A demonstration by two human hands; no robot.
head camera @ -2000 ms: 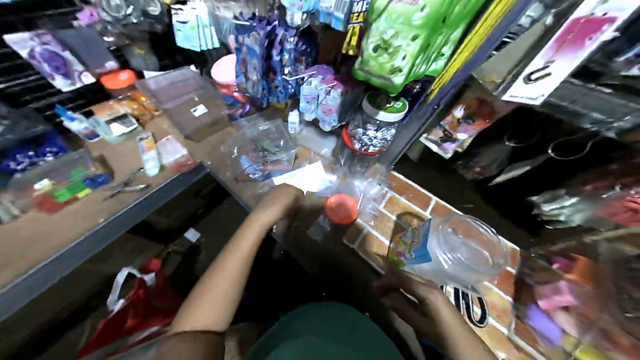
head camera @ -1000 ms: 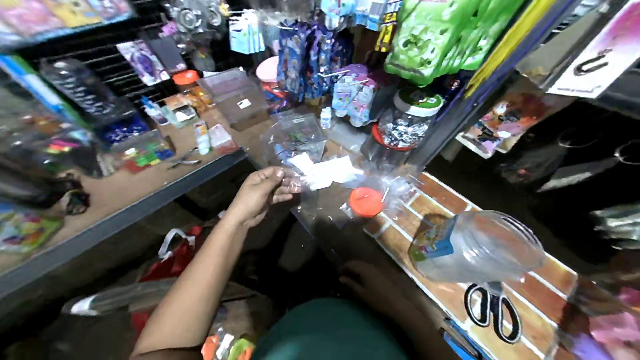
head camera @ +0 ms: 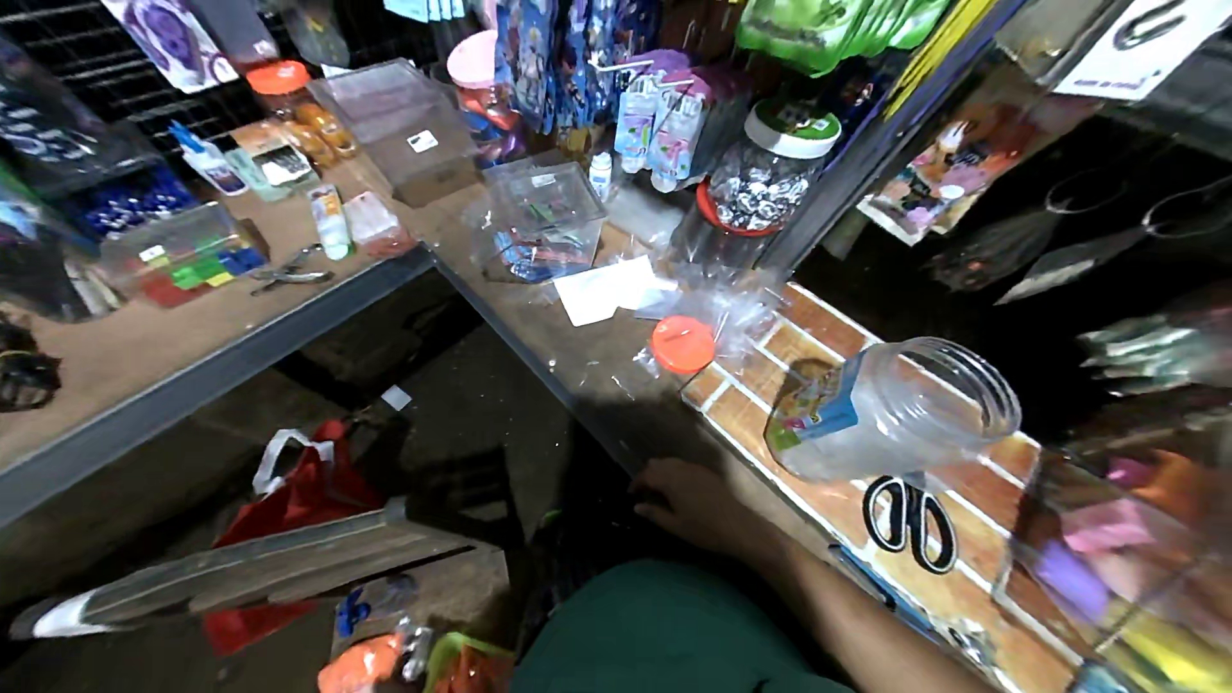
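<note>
My right hand (head camera: 688,500) rests at the counter's front edge, dim and partly in shadow; whether it holds anything cannot be told. My left hand is out of the frame. Beyond my right hand lies an orange-red lid (head camera: 683,345) beside crumpled clear plastic bags (head camera: 736,322). White paper (head camera: 602,289) lies in front of a clear plastic box (head camera: 544,221). To the right, an open clear plastic jar (head camera: 895,409) with a blue label lies tilted on the brick-patterned surface, and black-handled scissors (head camera: 910,525) lie just below it.
Pliers (head camera: 292,273) and a box of colored pieces (head camera: 188,255) stand on the left counter (head camera: 221,356). A jar of silvery items (head camera: 765,178) stands at the back. Packaged goods hang above. Below are a red bag (head camera: 294,500) and a long wrapped object (head camera: 260,558).
My left hand, which was at the white paper a second ago, has left the view. The paper now lies on the counter. The view has shifted somewhat.
</note>
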